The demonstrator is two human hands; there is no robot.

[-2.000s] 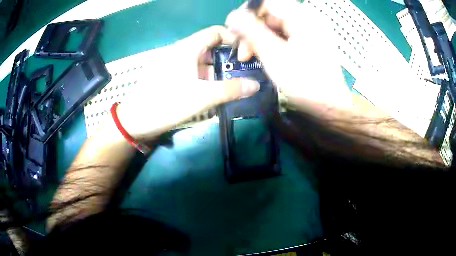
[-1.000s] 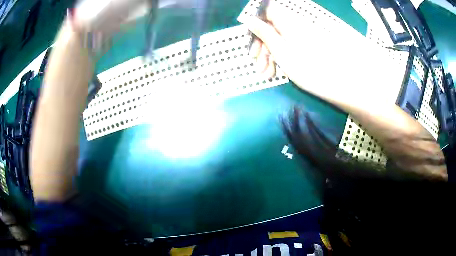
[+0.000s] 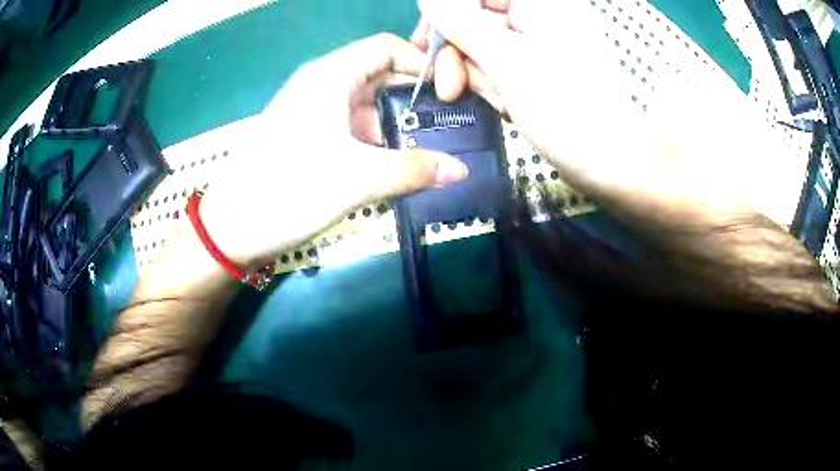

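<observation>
A black phone housing [image 3: 456, 189] is held upright in view, solid end up, large window toward me. My left hand [image 3: 350, 147] grips its upper left side, thumb across the solid panel. My right hand [image 3: 516, 83] is shut on slim tweezers [image 3: 423, 78], whose tip is at the pale-rimmed camera opening [image 3: 410, 120] in the top left corner. A ribbed grille [image 3: 454, 119] is right of the opening. No piece can be made out at the tip. A cream dotted sheet [image 3: 355, 228] lies under the hands and housing, partly hidden.
Black housings [image 3: 110, 189] overlap in a pile at the left. More black frames [image 3: 820, 138] lie at the right edge. Another dotted sheet [image 3: 645, 55] is at the upper right, washed out by glare. The green mat [image 3: 304, 359] lies under the work.
One second ago no housing was in front and my left hand was blurred at upper left. Now my left hand holds a housing at centre, and the tweezers are at its camera opening.
</observation>
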